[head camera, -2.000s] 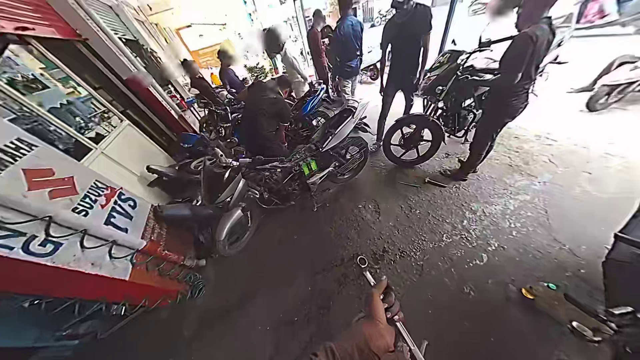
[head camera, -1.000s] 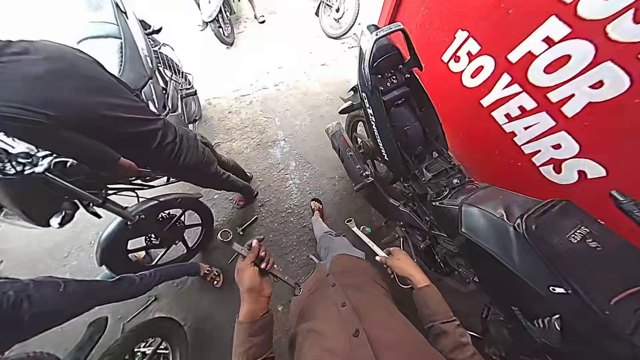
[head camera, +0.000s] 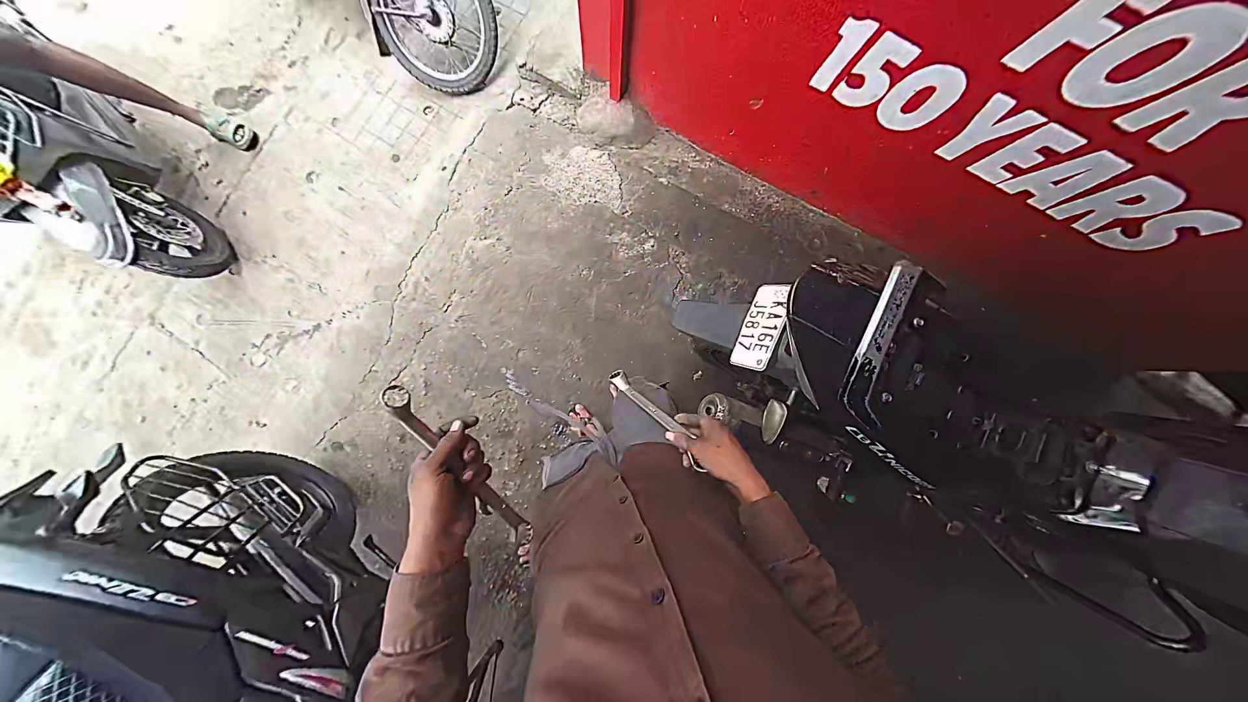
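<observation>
In my left hand (head camera: 447, 480) is a long ring-ended wrench (head camera: 414, 423), slanting from a large ring at its upper left down to the front of my brown shirt. My right hand (head camera: 720, 454) is closed on a second, brighter metal wrench (head camera: 645, 404), whose ring end points up and left, over my grey trouser leg. Both hands are in front of my body, one on each side, well above the ground. The right one is close to the tail of a parked black motorcycle (head camera: 829, 341).
A red wall (head camera: 741, 117) with white lettering runs along the upper right. At the lower left stands a dark motorcycle (head camera: 117, 604) with a metal side guard. Another wheel (head camera: 444, 44) is at the top. A person's sandalled foot (head camera: 232, 131) and a two-wheeler (head camera: 175, 234) are at the upper left.
The view has swung strongly. Both wrenches were in my hands one second ago too. The bending person and the motorcycle beside them, seen at the left then, are out of view.
</observation>
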